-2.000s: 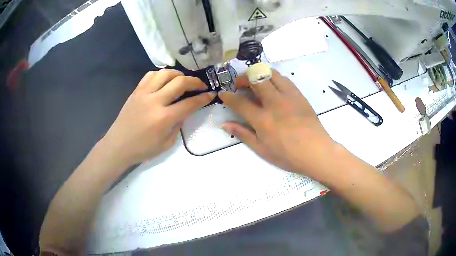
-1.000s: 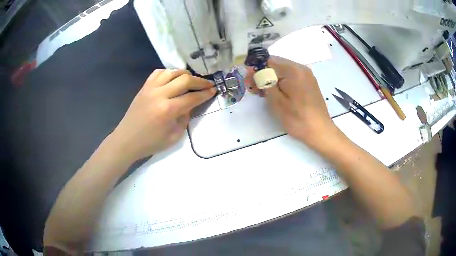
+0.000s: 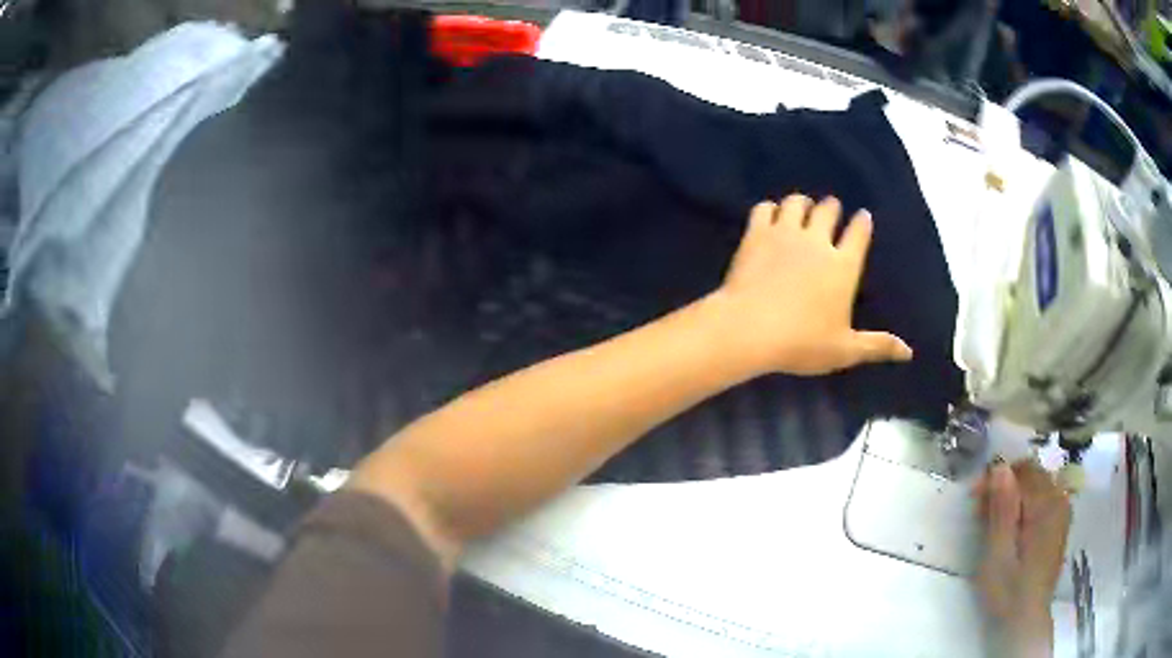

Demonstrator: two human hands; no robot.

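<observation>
The large black cloth (image 3: 578,257) lies over the table to the left of the sewing machine, its right edge reaching the presser foot (image 3: 964,435). My left hand (image 3: 803,289) lies on the cloth with its fingers spread, left of the machine head. My right hand (image 3: 1024,527) is near the needle area, just right of the presser foot. It is blurred, and its fingers point toward the machine. I cannot tell whether it holds anything.
The white machine head (image 3: 1080,296) stands at the right. The white table (image 3: 681,553) has its front edge below the cloth. A red object (image 3: 485,40) is at the far edge. Pale blue-grey cloth (image 3: 129,154) hangs at the far left.
The view has swung left, so the machine now stands at the right. My left hand has left the presser foot and spread out on the cloth. My right hand remains near the needle area.
</observation>
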